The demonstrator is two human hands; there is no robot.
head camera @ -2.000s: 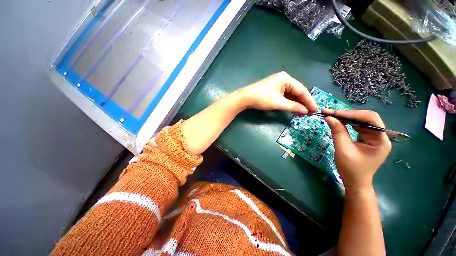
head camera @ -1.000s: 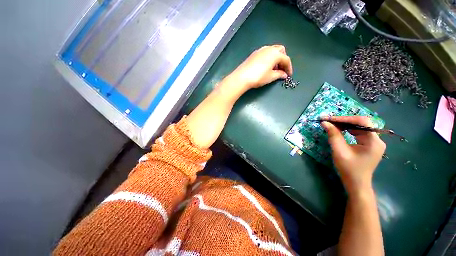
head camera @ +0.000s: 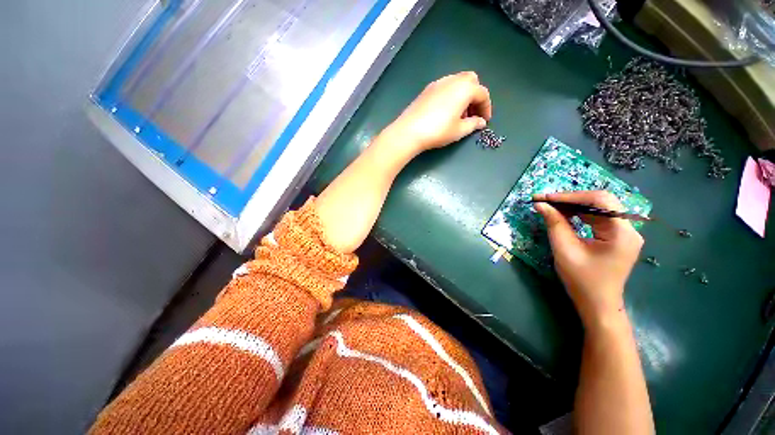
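The green circuit board (head camera: 531,178), dotted with small parts, lies on the dark green bench top. My right hand (head camera: 595,251) is over the board, shut on the dark tweezers (head camera: 586,209), whose tip points left over the board's surface. It hides part of the board; whether the tip holds a part is too small to tell. My left hand (head camera: 450,110) is beyond and left of the board, its fingertips at the edge of a small pile of components (head camera: 490,138). Whether its fingers pinch a component cannot be seen.
A large heap of components (head camera: 646,115) lies beyond the board. Stray components (head camera: 693,273) lie to its right, near a pink slip (head camera: 753,197). A pale frame with blue border (head camera: 234,223) stands at left. Plastic bags (head camera: 552,21), a grey cable (head camera: 646,61) and a beige box (head camera: 722,93) are at the back.
My left hand has moved from the board to the small pile, then stayed there. My right hand with the tweezers has shifted slightly left over the board during the last second.
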